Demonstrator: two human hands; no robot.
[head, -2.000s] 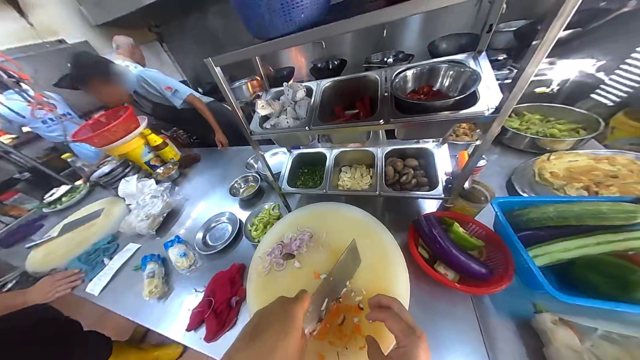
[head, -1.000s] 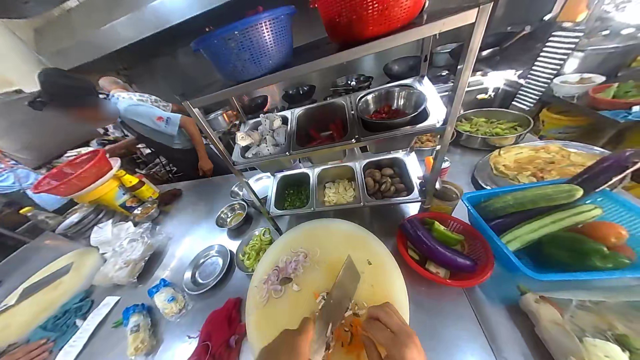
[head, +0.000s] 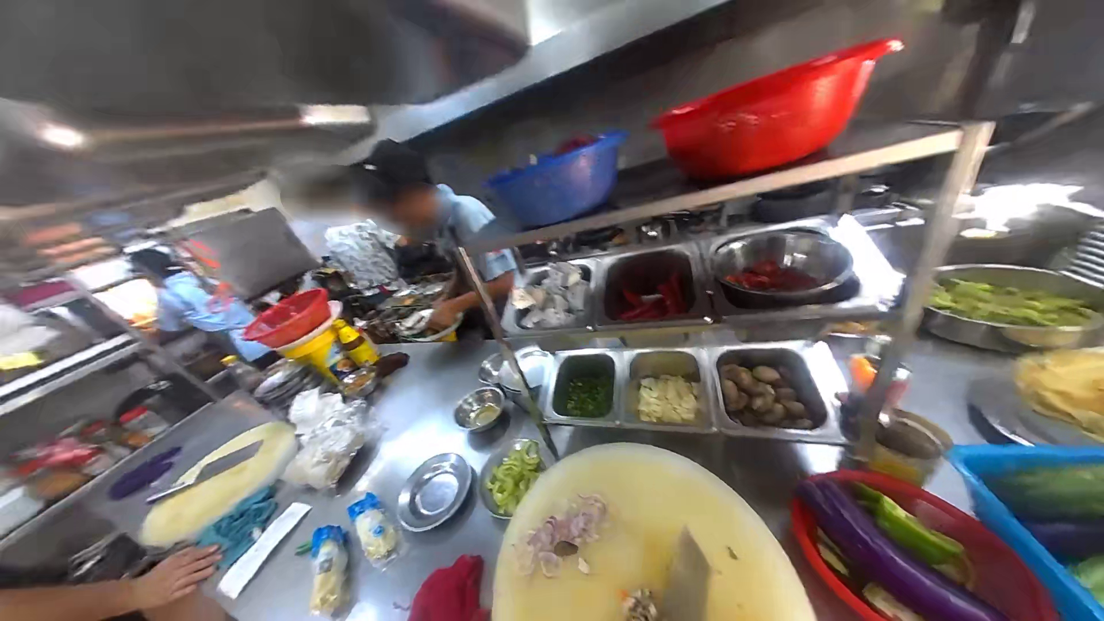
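Note:
Neither my left hand nor my right hand is in the head view; the lower edge cuts off the near part of the round cutting board [head: 642, 509]. A wide knife blade [head: 687, 576] points away from me on the board, its handle out of view. Beside it lies a small heap of chopped pieces [head: 640, 605]. Sliced shallots [head: 561, 532] are spread on the board's left side. A dark red cloth [head: 450, 591] lies left of the board, and a bowl of green slices [head: 514, 477] stands at its upper left.
A metal rack [head: 927, 250] with food tins stands behind the board. A red basket [head: 1031, 595] with an eggplant [head: 897, 552] stands at right, beside a blue basket [head: 992, 496]. At left, another person's hand [head: 183, 573] rests near a teal cloth [head: 244, 523]. Co-workers stand behind.
The view has swung up and left. Both my hands, earlier at the knife and the orange pieces on the board, have dropped out of the frame.

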